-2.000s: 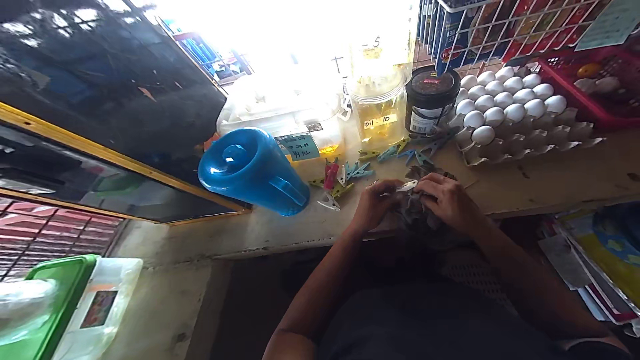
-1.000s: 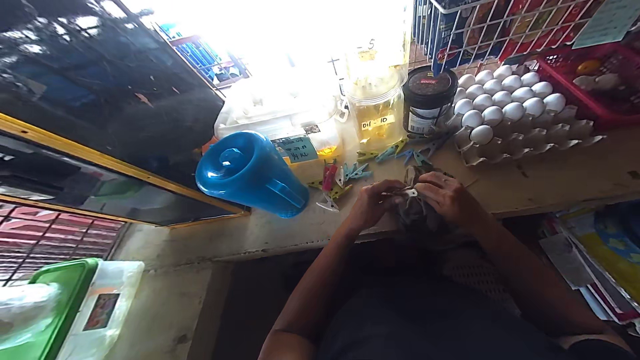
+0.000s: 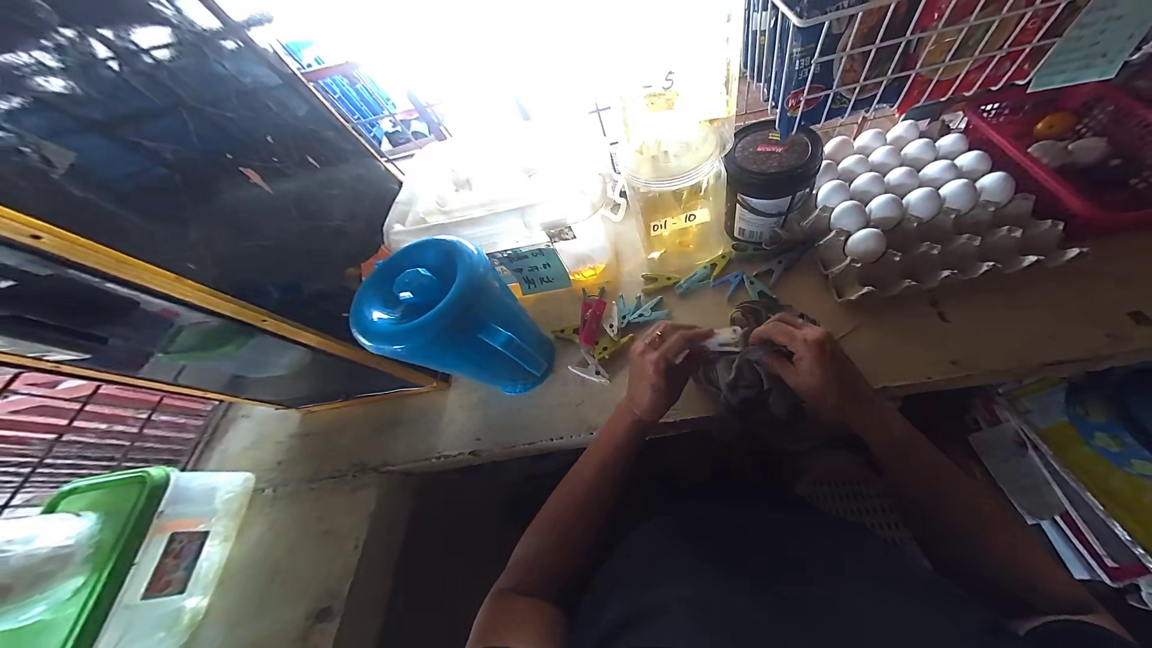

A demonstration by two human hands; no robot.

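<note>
My left hand (image 3: 661, 364) wears a ring and grips a white clothespin (image 3: 724, 339) between thumb and fingers. A dark greyish cloth (image 3: 745, 382) hangs below it, bunched at the counter's edge. My right hand (image 3: 805, 355) pinches the cloth against the clothespin's right end. Left of my hands, several clothespins lie on the counter: a red one (image 3: 591, 319), a white one (image 3: 589, 367), and light blue ones (image 3: 641, 310). Yellow-green (image 3: 711, 268) and blue ones lie behind my hands, near the jars.
A blue plastic pitcher (image 3: 450, 315) lies tilted at the left. Behind stand a labelled plastic container (image 3: 531, 265), a jar of yellow liquid (image 3: 679, 225) and a black tub (image 3: 769, 184). White eggs fill part of a carton tray (image 3: 954, 263), beside a red basket (image 3: 1044, 193).
</note>
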